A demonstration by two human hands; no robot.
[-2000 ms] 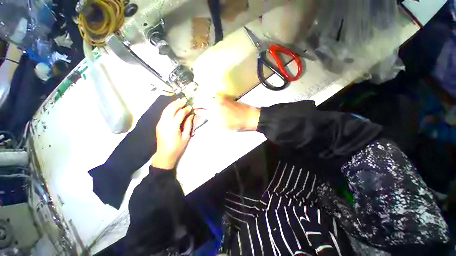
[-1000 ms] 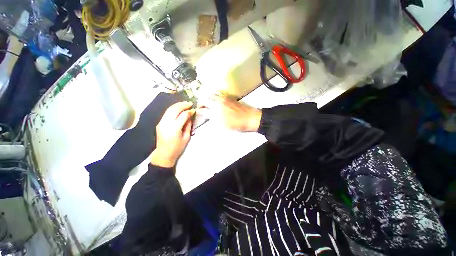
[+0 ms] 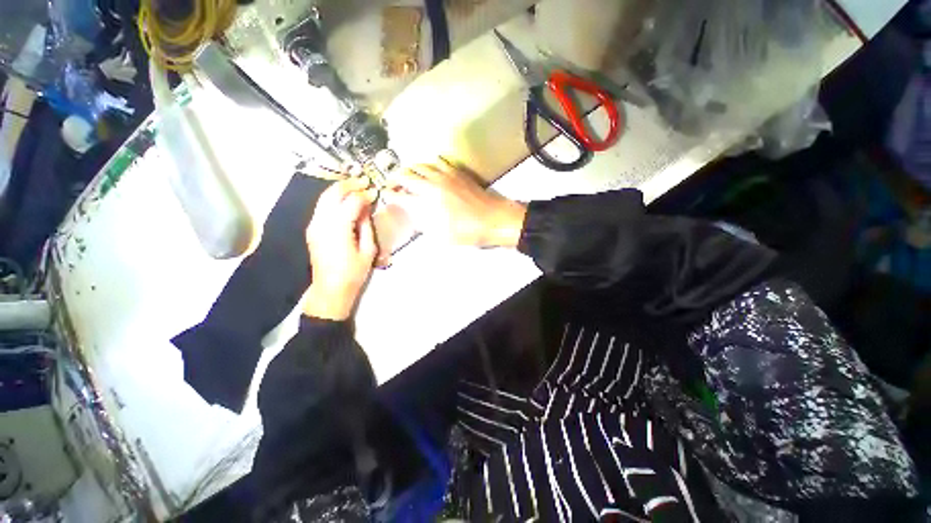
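A long black cut piece point(image 3: 250, 291) lies flat on the white table, from its lower left end up to the presser foot and needle area point(image 3: 374, 169). My left hand point(image 3: 340, 240) rests at the upper end of the piece, fingertips close to the presser foot. My right hand point(image 3: 449, 204) is just right of the needle, fingers towards the left fingertips. Bright glare washes out the fingertips, so I cannot tell whether either hand grips the cloth edge. The end of the piece under the fingers is hidden.
Scissors with red and black handles point(image 3: 584, 112) lie right of the needle. A white rounded bar point(image 3: 204, 184) is left of it. A yellow cord coil point(image 3: 187, 31) is at the upper left. A crumpled clear plastic bag point(image 3: 735, 82) lies at the upper right. The white table's point(image 3: 123, 276) edge curves at left.
The whole view has shifted a little, so the table things sit slightly higher. My right hand's fingers look more spread near the needle. The black piece still lies at the needle.
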